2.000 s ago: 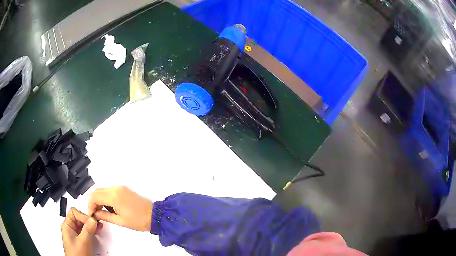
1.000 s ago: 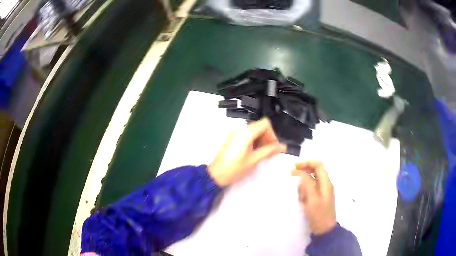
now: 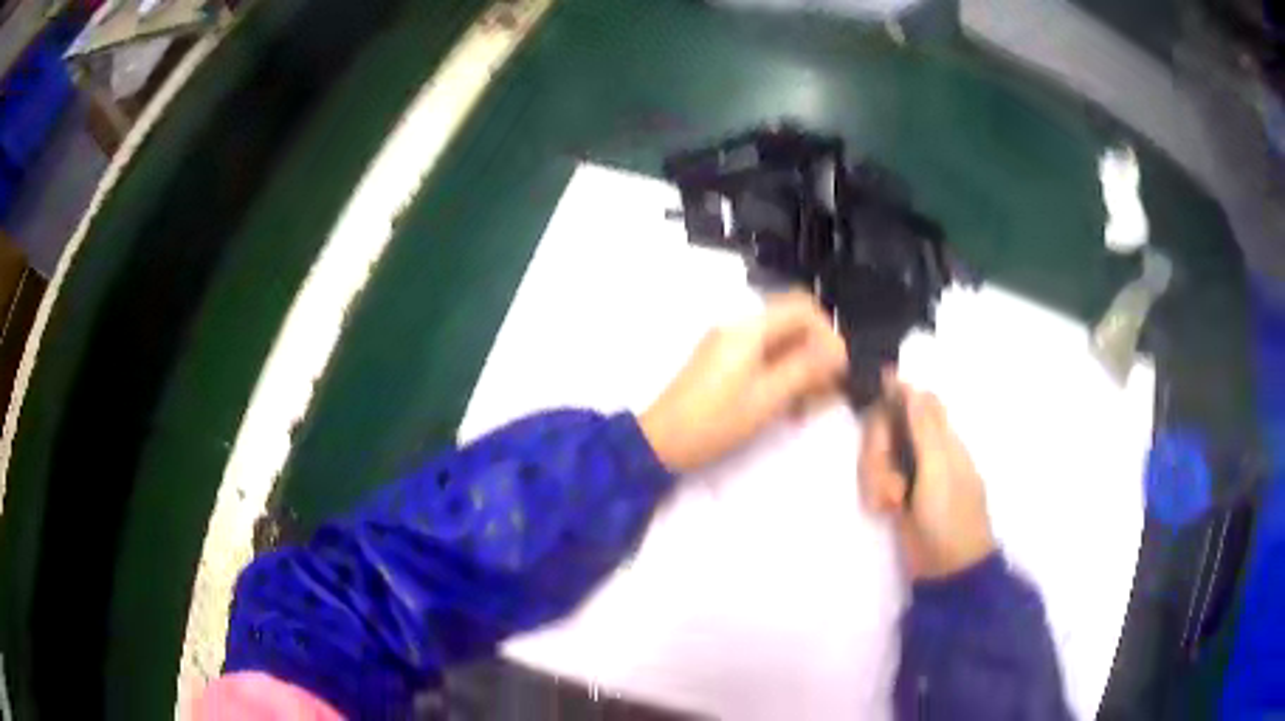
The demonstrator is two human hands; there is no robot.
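A loose pile of black strips (image 3: 824, 233) lies at the far edge of a white sheet (image 3: 677, 563). My left hand (image 3: 754, 373) is at the near edge of the pile with its fingers bent together. It is blurred, and whether it grips a strip cannot be told. My right hand (image 3: 937, 486) is just to the right and nearer, with a black strip (image 3: 899, 440) between thumb and fingers. Both arms wear blue oversleeves.
A white crumpled scrap (image 3: 1123, 200) and a yellowish translucent tube (image 3: 1127, 321) lie at the far right. A blue disc (image 3: 1178, 476) is by the sheet's right edge. A chipped cream rail (image 3: 331, 310) runs along the left.
The camera has swung from the table's right side to face the pile. Since one second ago, both hands have come closer to the pile, and a black strip now shows in my right hand.
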